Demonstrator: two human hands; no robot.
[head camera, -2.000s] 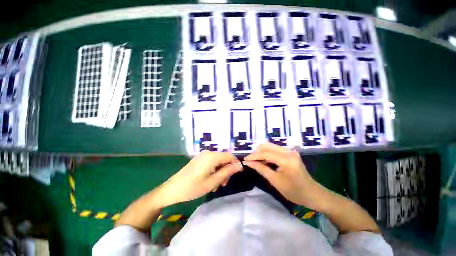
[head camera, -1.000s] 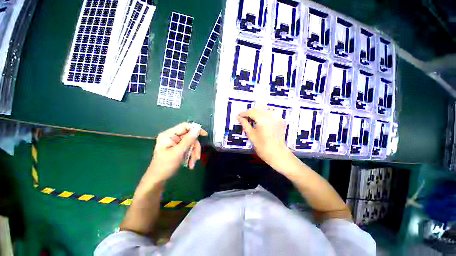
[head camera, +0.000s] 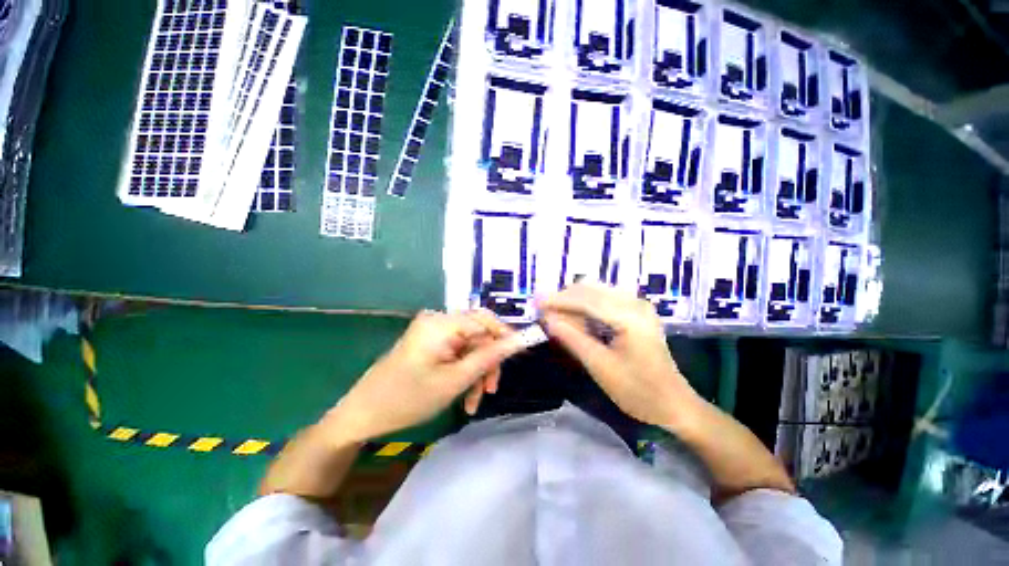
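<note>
My left hand holds a small pale liner strip between thumb and fingers, just off the bench's front edge. My right hand meets it there, its fingertips together at the strip's right end; whether they pinch a separate small piece is too small to tell. Right behind the hands lies a clear blister tray with rows of pockets. Each visible pocket holds a display module, white with dark borders and dark stepped blocks, such as the front left one. My right hand overlaps the tray's front edge.
A fanned stack of adhesive sheets lies left on the green bench. An adhesive sheet strip and a narrower strip lie between stack and tray. Another tray stack is far left. A strapped tray bundle sits below the bench at right.
My right hand has moved back from over the front left modules to the strip. My left hand has moved right, and both hands now meet. The view has shifted slightly.
</note>
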